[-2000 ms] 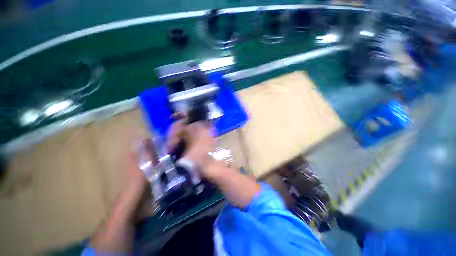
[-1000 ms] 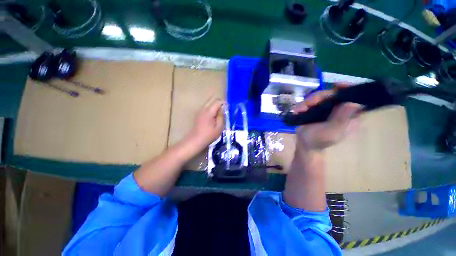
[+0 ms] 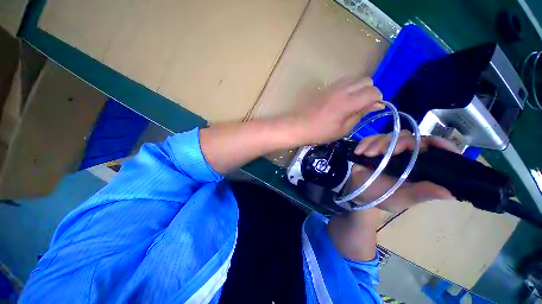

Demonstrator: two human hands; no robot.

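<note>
The black ear cup (image 3: 321,165) with a pale logo sits on the white holding fixture (image 3: 294,171) at the bench edge. The pale double-hoop headband (image 3: 396,139) stands up from it. My left hand (image 3: 342,110) holds the top of the headband with its fingertips. My right hand (image 3: 392,193) is closed around the black electric screwdriver (image 3: 457,175), seen behind the hoops. The screwdriver lies nearly level, its front end at the ear cup; the exact tip contact cannot be told.
The silver-grey screw feeder (image 3: 484,122) stands in the blue tray (image 3: 410,50) beyond my hands. Cardboard sheets (image 3: 178,53) cover the bench. A tan carton (image 3: 50,130) is beside the bench at left. A pale hoop (image 3: 531,80) lies on the green surface at far right.
The view has turned. The screwdriver in my right hand has moved from near the feeder to the ear cup. My left hand still holds the headband.
</note>
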